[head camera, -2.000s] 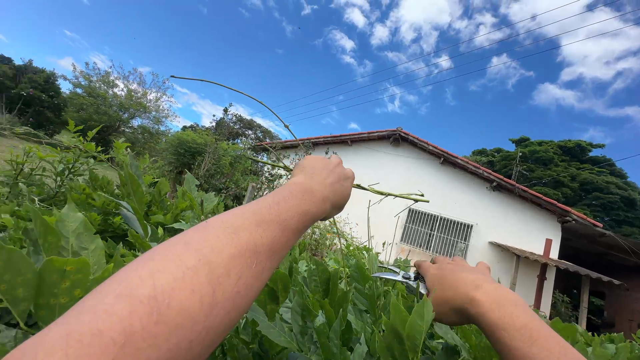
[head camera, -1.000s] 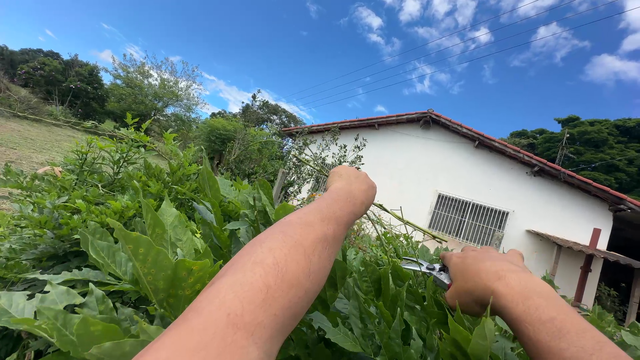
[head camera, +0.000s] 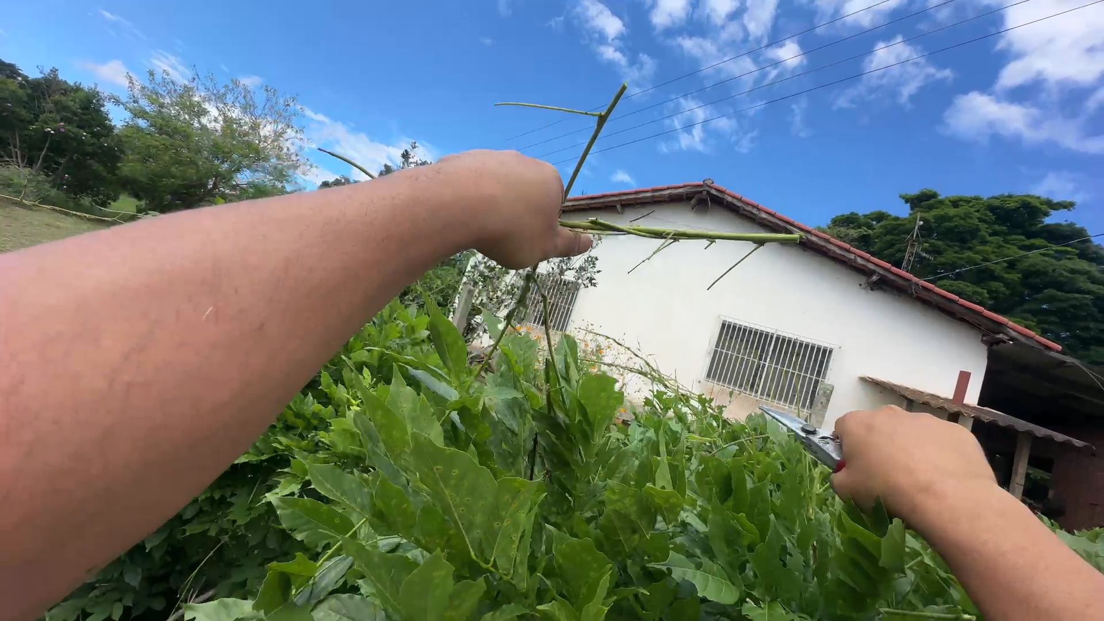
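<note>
My left hand (head camera: 517, 209) is raised in the upper middle, closed around several thin green cut stems (head camera: 690, 234). One stem points right across the white wall, another rises toward the sky, and others hang below the fist. At the lower right my right hand (head camera: 910, 457) grips pruning shears (head camera: 806, 434), whose metal blades point up and left; a bit of red handle shows by the fingers. The blades are apart from the held stems. Broad lobed green leaves (head camera: 483, 509) spread beneath both hands.
Dense leafy growth fills the foreground. Behind it stands a white house wall (head camera: 655, 302) with a barred window (head camera: 769, 364) and a tiled roof edge. A lean-to roof (head camera: 975, 410) is at the right. Overhead wires (head camera: 776, 76) cross the sky, and trees (head camera: 207, 142) stand at the left.
My left hand is higher relative to the house roof than one second ago, and the stems in it now stick up and out to the right. My right hand still holds the shears.
</note>
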